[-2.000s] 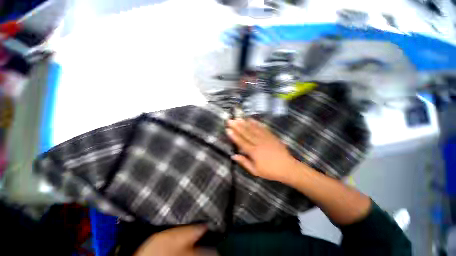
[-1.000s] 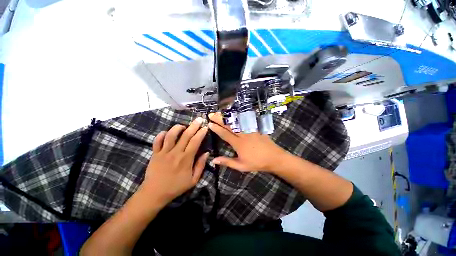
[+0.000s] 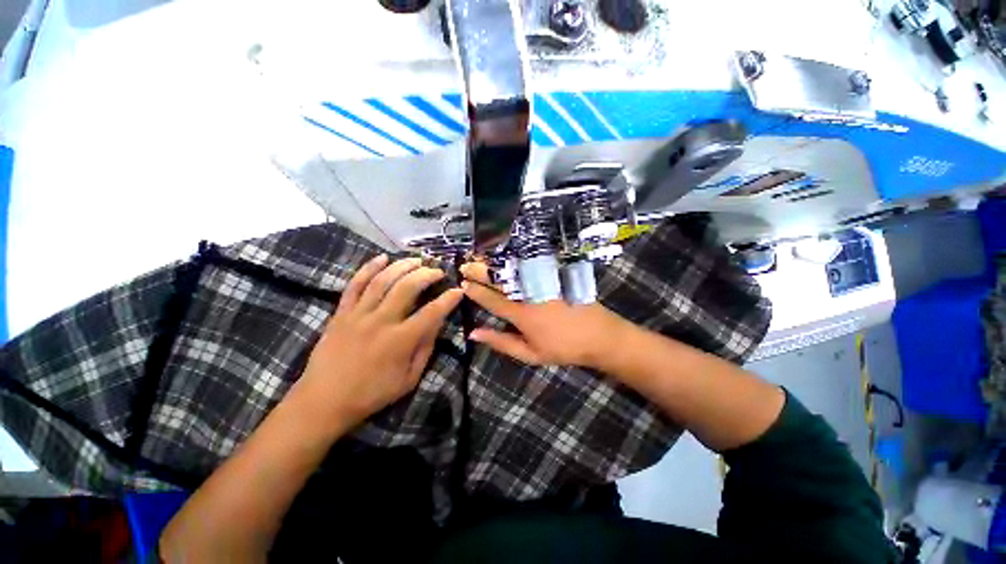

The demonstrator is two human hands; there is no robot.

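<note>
A black, grey and white plaid garment with black bands along its seams lies across the front of the machine table. Its upper middle edge is at the needle area of the sewing machine. My left hand presses on the cloth left of the needle area, fingers bent. My right hand lies on the cloth just below the needle area, with thumb and forefinger at the black seam band. The fingertips of both hands nearly meet there. The machine head partly hides the spot under the needles.
A white table extends to the left and back. A shiny metal arm stands over the needle area. At the right are a white machine part with a dark recess, blue items and grey floor.
From two seconds ago, my left hand has come up from the lower edge onto the cloth by the needle area. Over the last second, both hands and the garment have barely shifted.
</note>
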